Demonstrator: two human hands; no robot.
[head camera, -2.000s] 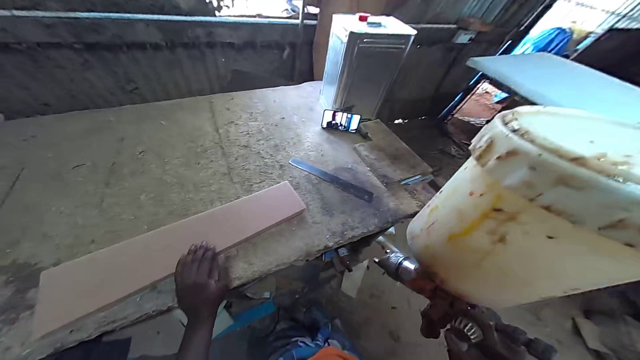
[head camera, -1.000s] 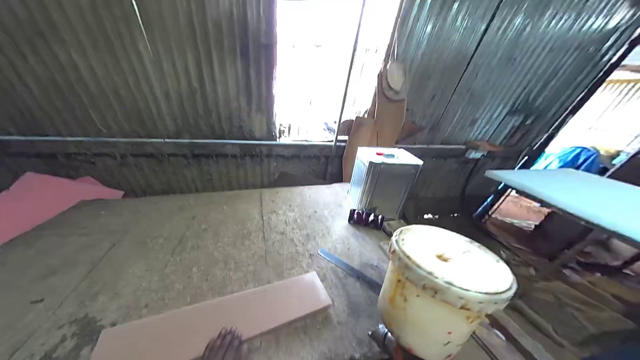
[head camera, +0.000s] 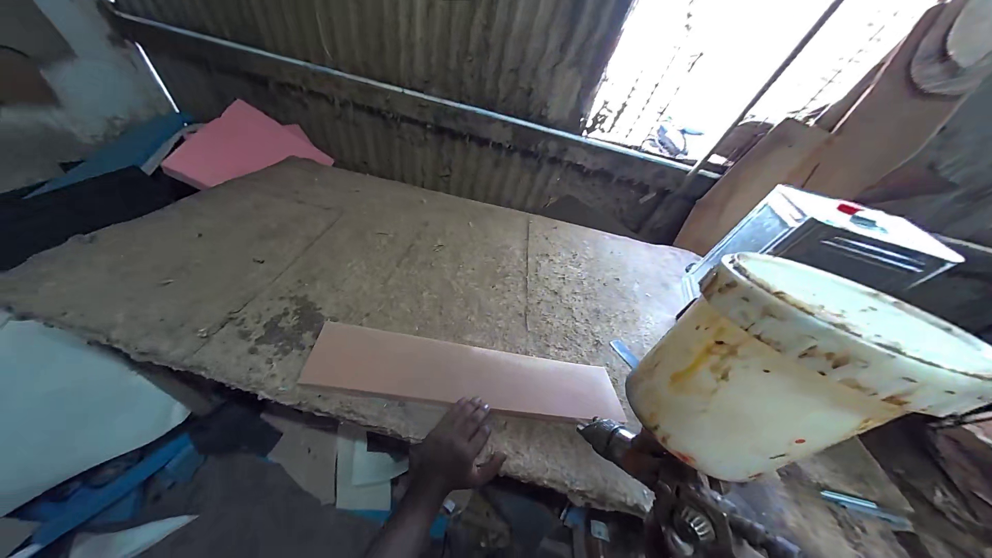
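A long pink foam strip (head camera: 465, 372) lies on the worktable, near its front edge. My left hand (head camera: 457, 446) rests its fingertips on the strip's near edge, thumb spread out to the right. At the lower right my right hand (head camera: 666, 511) is wrapped around a spray gun (head camera: 612, 440) with a large stained white plastic cup (head camera: 767, 380) on top. The gun's nozzle is at the strip's right end; I cannot tell if they touch. Part of a metal ruler or blade (head camera: 624, 354) shows beside the cup, which hides the rest.
A square metal can (head camera: 860, 232) with a red cap stands behind the cup. Pink foam sheets (head camera: 244, 143) lie at the table's (head camera: 418, 256) far left corner. Foam offcuts (head camera: 372, 465) lie below the front edge. Corrugated metal walling (head camera: 465, 62) closes off the back.
The view has swung to the left. The spray gun, which pointed up near the table's front right corner two seconds ago, is now by the strip's right end. My left hand stays at the strip.
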